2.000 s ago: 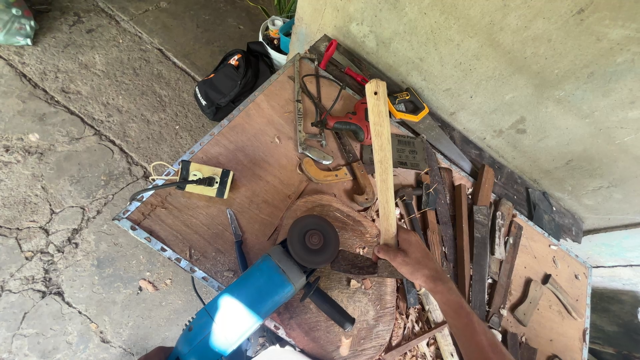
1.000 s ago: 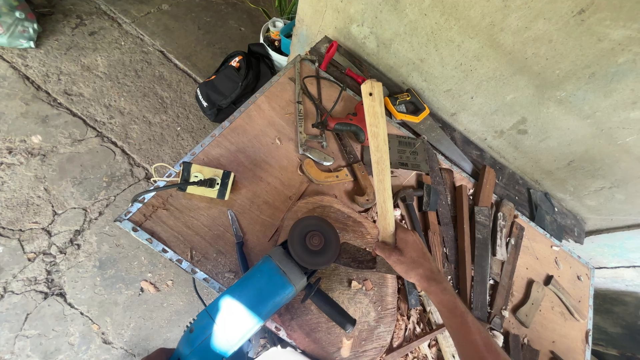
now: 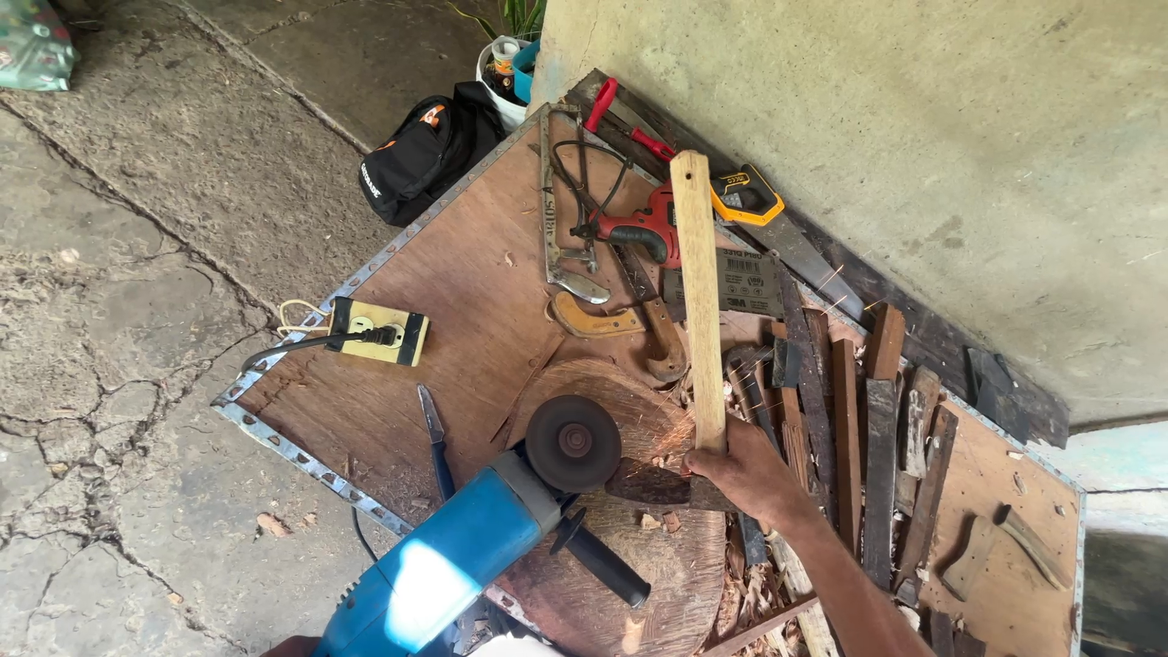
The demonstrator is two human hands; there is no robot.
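My right hand (image 3: 748, 470) grips a hatchet where its pale wooden handle (image 3: 698, 301) meets the dark metal head (image 3: 650, 482), over a round wood stump (image 3: 675, 557). The handle points up and away from me. At the bottom edge, my left hand (image 3: 290, 646), mostly cut off by the frame, holds the rear of a blue angle grinder (image 3: 456, 547). The grinder's dark disc (image 3: 573, 443) is at the left end of the hatchet head, and orange sparks fly around my right hand and the handle. A black side handle sticks out from the grinder, with no hand on it.
On the metal-edged plywood lie a power outlet box (image 3: 379, 332), a knife (image 3: 436, 443), a hacksaw (image 3: 550, 210), a red power tool (image 3: 643, 228) and a sandpaper sheet (image 3: 730, 281). Wood strips (image 3: 847, 438) pile up at right, near an axe head (image 3: 969, 557). A handsaw (image 3: 812, 260) lies by the wall.
Orange sparks now show around the hatchet head and strips; none are plain in the earlier frames. The hatchet handle has tilted slightly since the first frame. Both hands keep their holds.
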